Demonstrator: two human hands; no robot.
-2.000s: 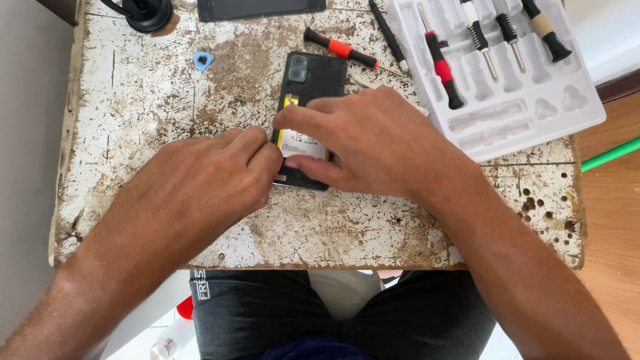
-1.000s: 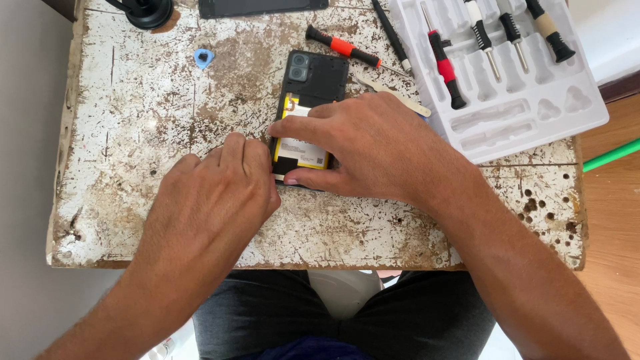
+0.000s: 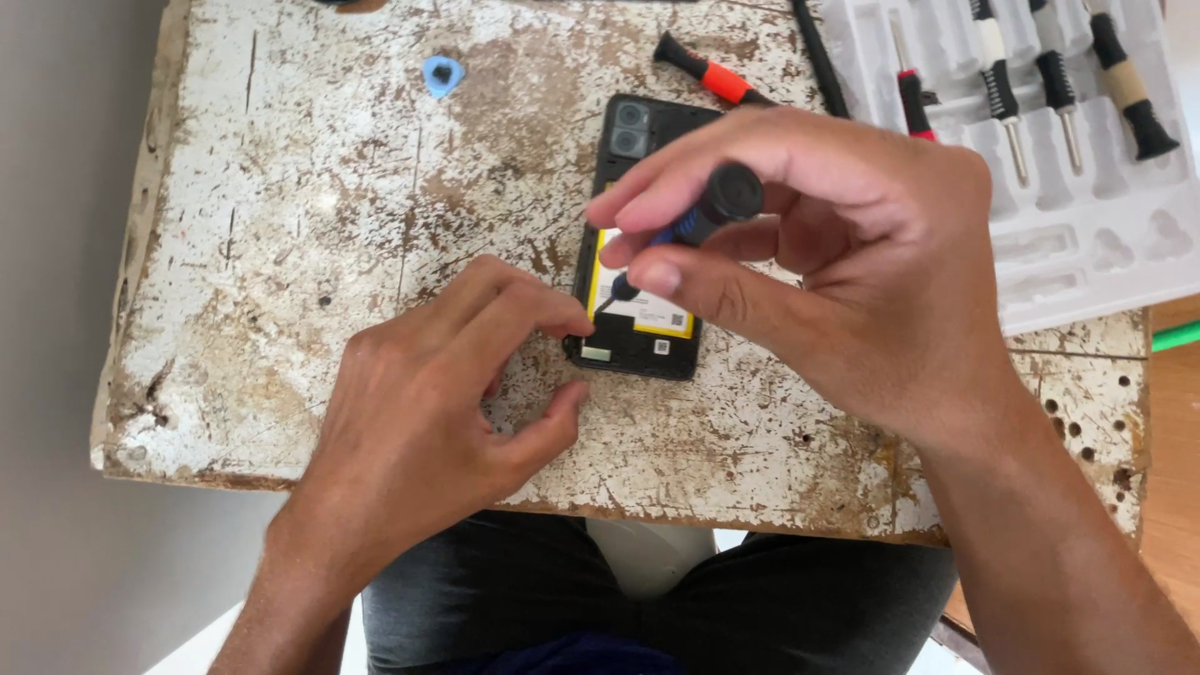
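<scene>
A black smartphone with its back cover off lies on the worn, paint-chipped table. Its battery, white with yellow edges, is partly hidden by my right hand. That hand grips a small precision screwdriver with a black and blue handle, its shaft slanting down to the phone's left side near the battery's lower corner. My left hand is at the phone's lower left, index fingertip at the phone's edge, thumb apart from it and nothing seen between them.
Beyond the phone lies a red and black screwdriver. A black pen-like tool rests beside the white plastic tray, which holds several screwdrivers. A blue opening pick lies at the upper left. A green rod shows at the right edge.
My right hand has lifted off the phone's lower part and now holds a blue and black screwdriver, not visible before. My left thumb and index finger have spread apart.
</scene>
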